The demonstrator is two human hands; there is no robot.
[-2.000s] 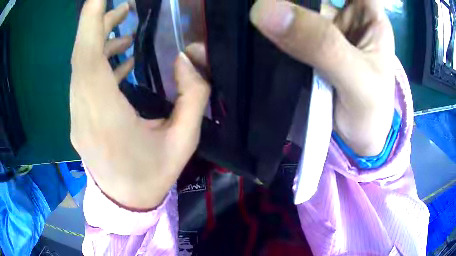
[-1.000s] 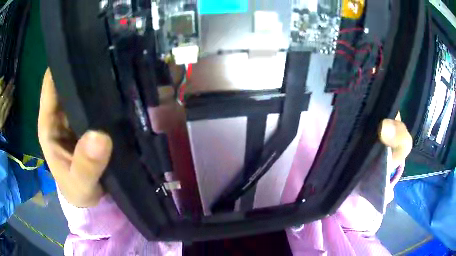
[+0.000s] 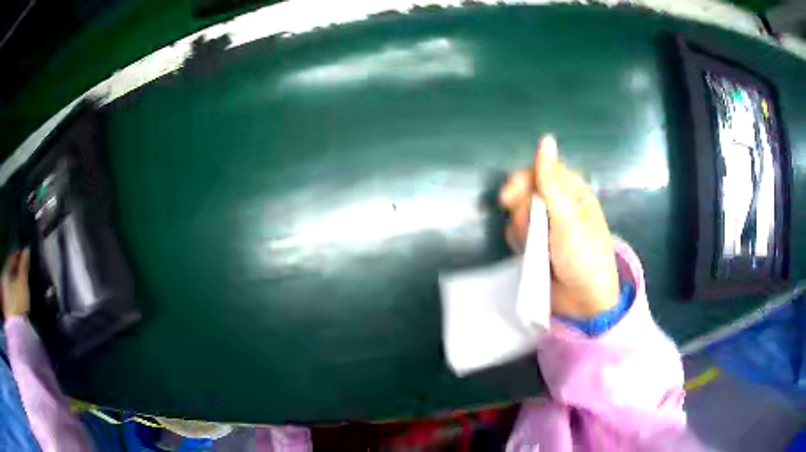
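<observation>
My right hand (image 3: 574, 234) is above the green surface, right of centre, with a blue band at its wrist. It holds a folded white sheet (image 3: 486, 318); one flap hangs to the left and another stands up along the palm. The index finger points forward. My left hand is not in view; a piece of pink sleeve shows at the bottom edge. A blurred open tablet in a black tray (image 3: 125, 287) lies at the far left.
Another open tablet in a black foam tray (image 3: 700, 177) lies at the right on the green bench (image 3: 345, 353). Another person's hand (image 3: 15, 282), with a pink sleeve, is at the left edge beside the left tray. A pale rail runs along the back.
The tablet in its black tray is out of my hands. My left hand has left the picture. My right hand is now over the bench with the white sheet, and the view shows more bench.
</observation>
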